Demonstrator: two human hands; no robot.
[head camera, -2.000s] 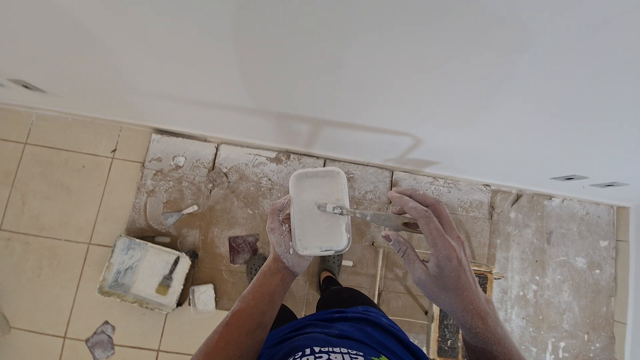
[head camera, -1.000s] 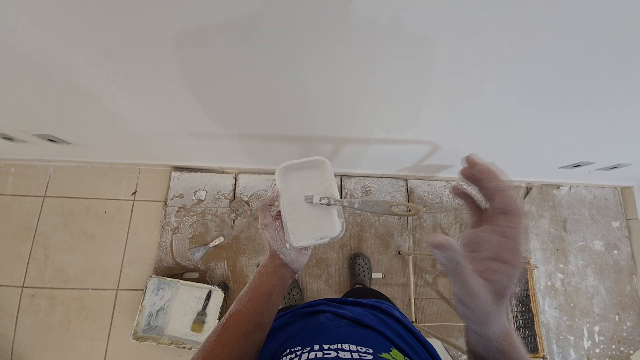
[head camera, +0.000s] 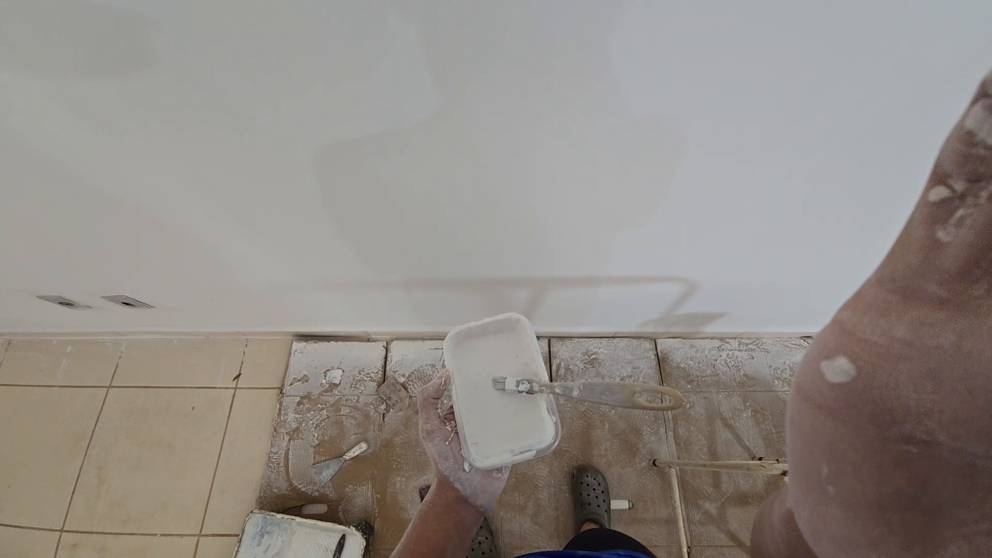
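Note:
My left hand (head camera: 457, 457), dusted with white, holds a rectangular plastic tub (head camera: 504, 391) from its left side and below, with a white surface facing up. A paintbrush (head camera: 612, 394) lies across the tub's right rim, its bristles on the white surface and its looped handle sticking out to the right. At the right edge rises my right arm (head camera: 891, 403), very near the camera and spotted with white; its hand is not in view.
The white wall (head camera: 504, 178) fills the upper view, with two outlet plates (head camera: 128, 301) low on the left. Stained boards (head camera: 612, 434) cover part of the tiled floor (head camera: 155, 434). On the floor lie a putty knife (head camera: 339, 463) and a paint tray (head camera: 298, 539); a thin metal bar (head camera: 721, 466) is at right.
My right hand has left the paintbrush, which it touched two seconds ago, and moved up and out of view at the right. The paintbrush has stayed on the tub. The view has tilted up.

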